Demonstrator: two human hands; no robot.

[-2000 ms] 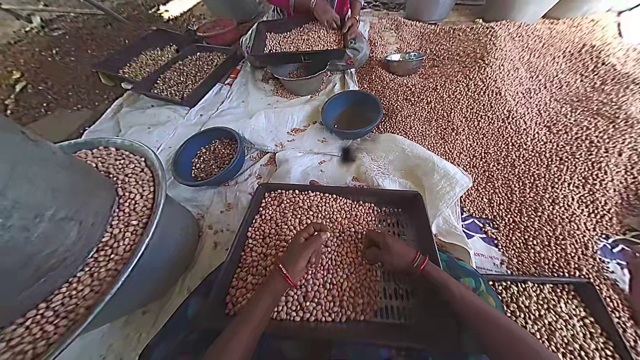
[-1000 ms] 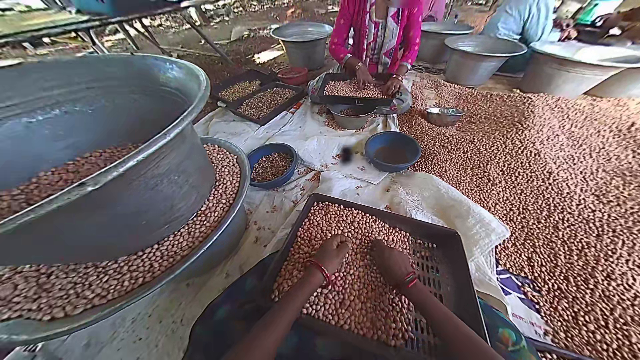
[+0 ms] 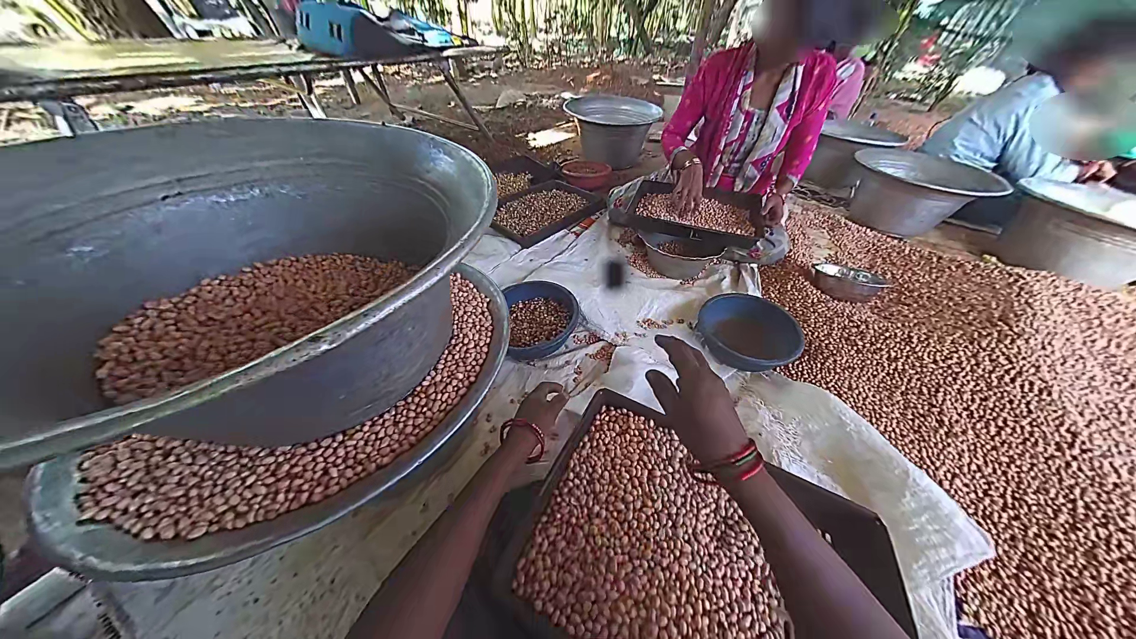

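A dark plastic tray filled with reddish-brown nuts lies in front of me at the bottom centre. My left hand is beyond the tray's left rim, fingers bent, near the blue bowl of nuts; whether something small is between its fingertips cannot be told. Over the tray's far edge my right hand is raised with fingers spread and nothing in it. Just beyond it sits a second blue bowl, with a little brownish matter at its bottom.
At left, a large metal basin of nuts rests over a wider nut-filled basin. A co-worker in pink handles nuts in another tray. Nuts cover the ground at right, near several metal tubs. White sheeting lies beneath.
Both hands have left the nuts inside the tray and moved forward to its far side. The right hand's fingers have spread. The view has tilted up and turned left.
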